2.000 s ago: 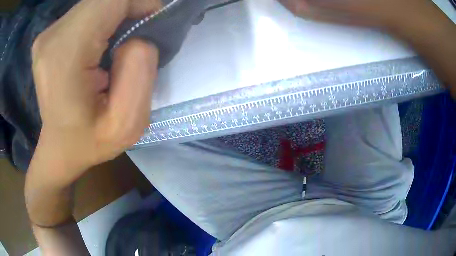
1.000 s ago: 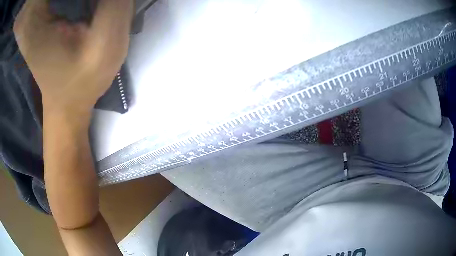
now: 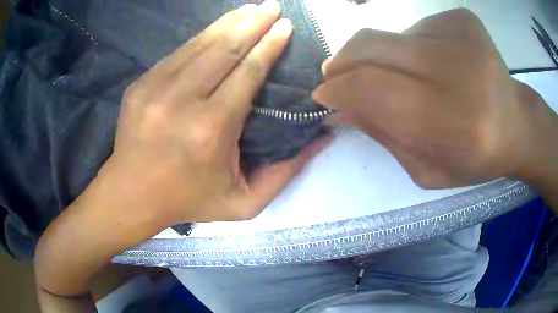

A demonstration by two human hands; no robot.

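The dark grey garment (image 3: 79,110) lies in a heap at the left and under my left hand. A metal zipper (image 3: 293,114) shows silver teeth running from beside my left hand to my right fingertips; another row of teeth runs up from there. My left hand (image 3: 189,134) lies on the garment, fingers extended, thumb at the cloth's lower edge. My right hand (image 3: 422,98) pinches the zipper at its bend, fingers closed and slightly blurred. What is between the right fingertips is hidden.
Black thread snips (image 3: 544,40) lie at the upper right. A measuring tape strip (image 3: 342,235) follows the curved front edge of the white table (image 3: 391,195). A small dark piece (image 3: 183,228) shows below my left hand. My light grey trousers are below the edge.
My left hand has moved right and down and now lies on the garment. My right hand has come back into view at the zipper. More garment and both rows of teeth now show.
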